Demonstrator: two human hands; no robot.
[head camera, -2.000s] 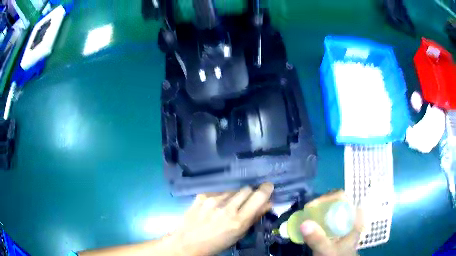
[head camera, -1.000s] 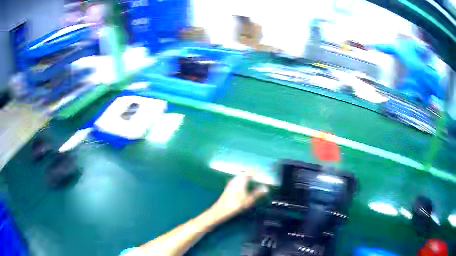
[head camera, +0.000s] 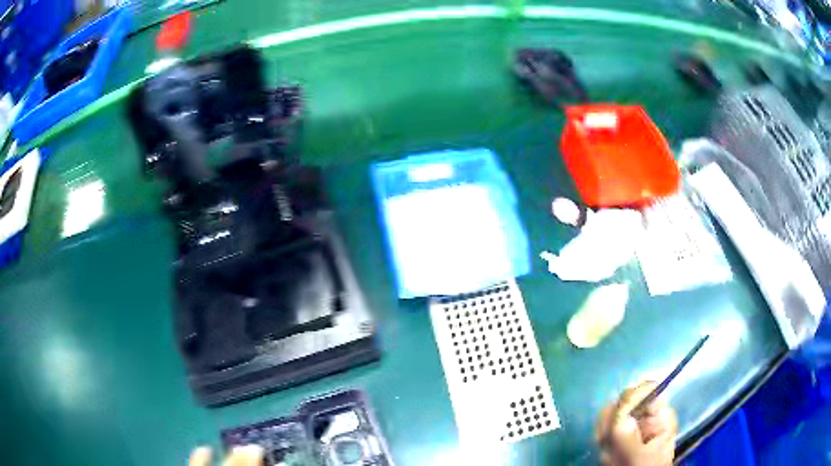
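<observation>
A black housing lies on the bench in front of the press fixture, cut off by the bottom edge. My left hand is at its left part; only fingertips show at the bottom edge, so its grip is unclear. My right hand is at the lower right, shut on dark tweezers that point up and right. The white adhesive dot sheet with black dots lies between the hands. The squeeze bottle with pale yellow liquid lies on the mat above my right hand.
The light-blue parts bin holds a white mass. The red parts bin stands right of it, with a crumpled white wipe and a pale dotted sheet below. Bagged items lie far right. A blue crate is at the upper left.
The view swung left, then back right. The squeeze bottle has left my right hand and lies on the mat; that hand now holds the tweezers. My left hand is lower, by the housing.
</observation>
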